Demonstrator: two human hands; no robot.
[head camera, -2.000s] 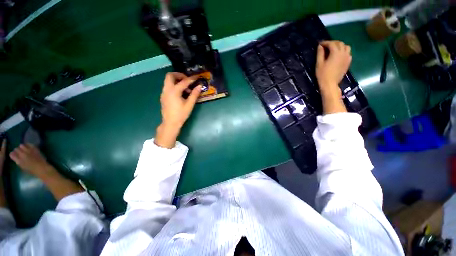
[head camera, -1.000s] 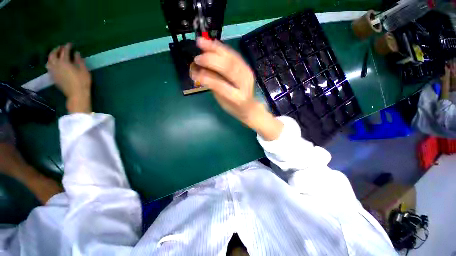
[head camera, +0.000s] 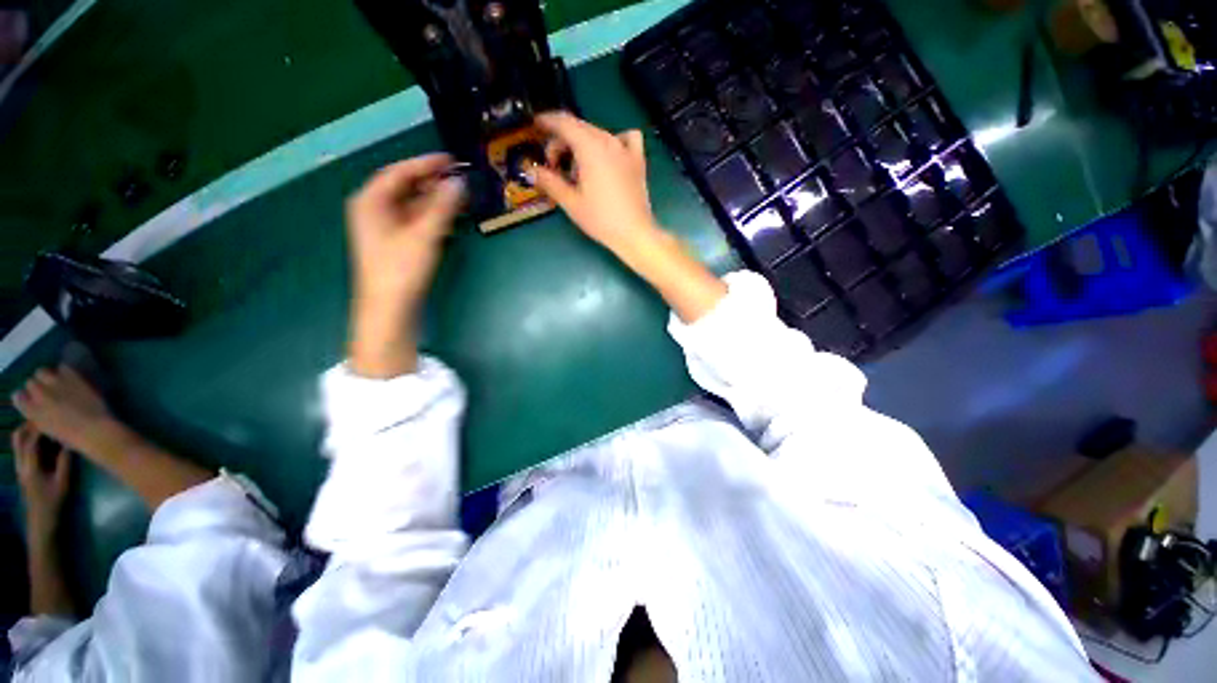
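The orange fixture nest (head camera: 501, 144) sits on a black base with a pale front edge, at the foot of the black press (head camera: 470, 60). A small round black component (head camera: 525, 162) is at the nest. My right hand (head camera: 601, 180) reaches in from the right, its thumb and finger around the component. My left hand (head camera: 400, 240) is just left of the nest, blurred, fingertips close together; whether they hold anything is unclear. The press handle cannot be made out.
A glossy black blister tray (head camera: 814, 160) lies right of the press. A dark angled object (head camera: 104, 296) and another worker's hands (head camera: 67, 407) are at the left. Small dark lumps (head camera: 131, 187) lie on the far green surface. A thin black stick (head camera: 1025, 86) lies right of the tray.
My left hand went out to the far left surface, then came back beside the nest. My right hand left the tray, was at the red press handle, and is now lower, at the nest.
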